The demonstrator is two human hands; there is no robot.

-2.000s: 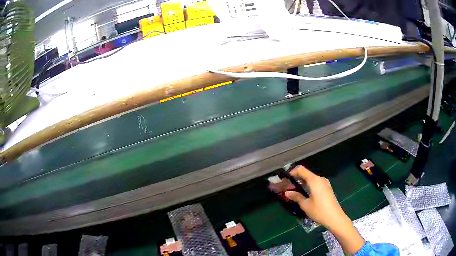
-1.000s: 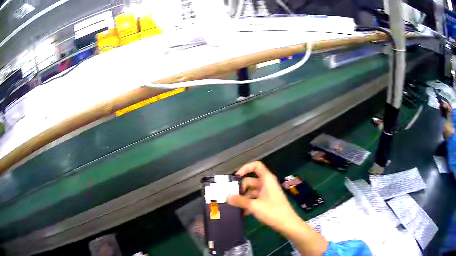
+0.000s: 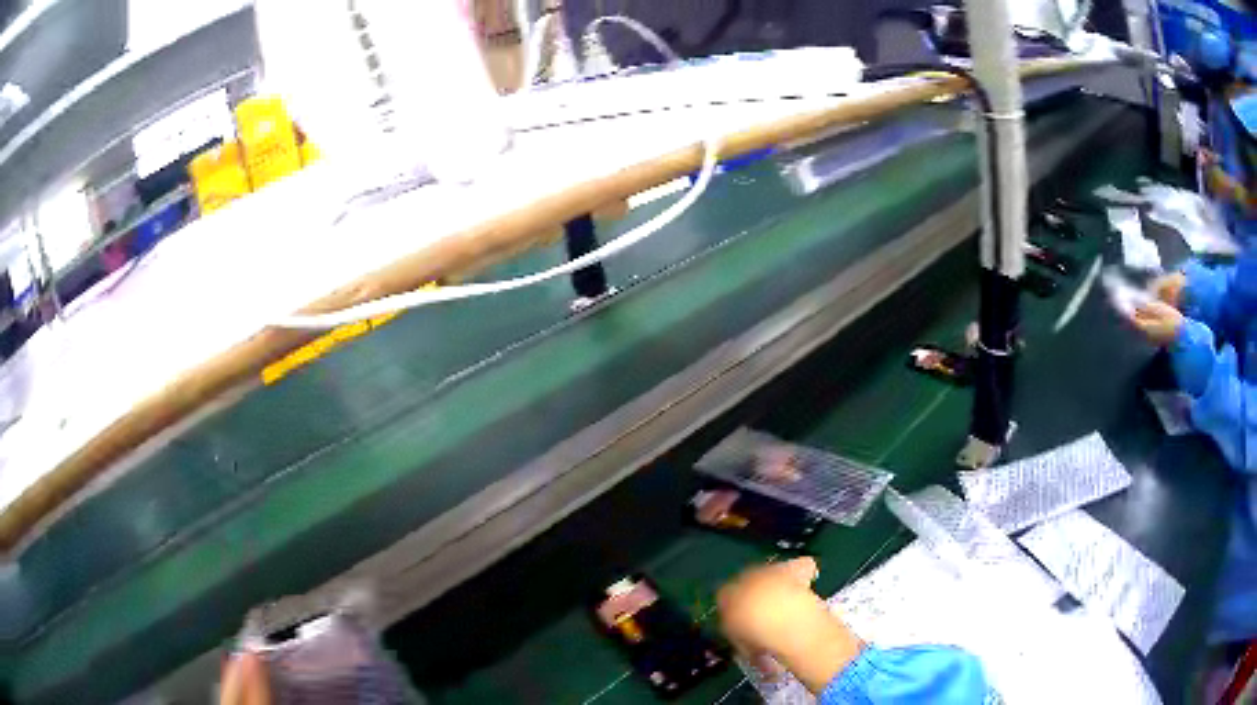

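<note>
My left hand point(image 3: 246, 683) is cut off by the bottom edge at the lower left, with only part of it showing. It holds a blurred bubble bag point(image 3: 331, 668) with a dark edge at its top; how far a module sits inside is unclear. My right hand point(image 3: 783, 617), in a blue sleeve, is at the left edge of the pile of whitish bubble bags point(image 3: 999, 620). Its fingers are curled and blurred, and I cannot tell whether they grip a bag. A bare display module point(image 3: 659, 634) lies on the dark green belt left of my right hand.
A bubble bag with a pinkish patch point(image 3: 793, 472) lies partly over another module point(image 3: 738, 515) beyond my right hand. A grey and black post point(image 3: 998, 207) stands right of them. Another person's hands point(image 3: 1155, 314) work at the right. The metal ledge point(image 3: 662, 413) and raised white shelf run across.
My right hand has let go of the display module it held and moved right to the bag pile. My left hand has come into view with a bag. The view has turned right.
</note>
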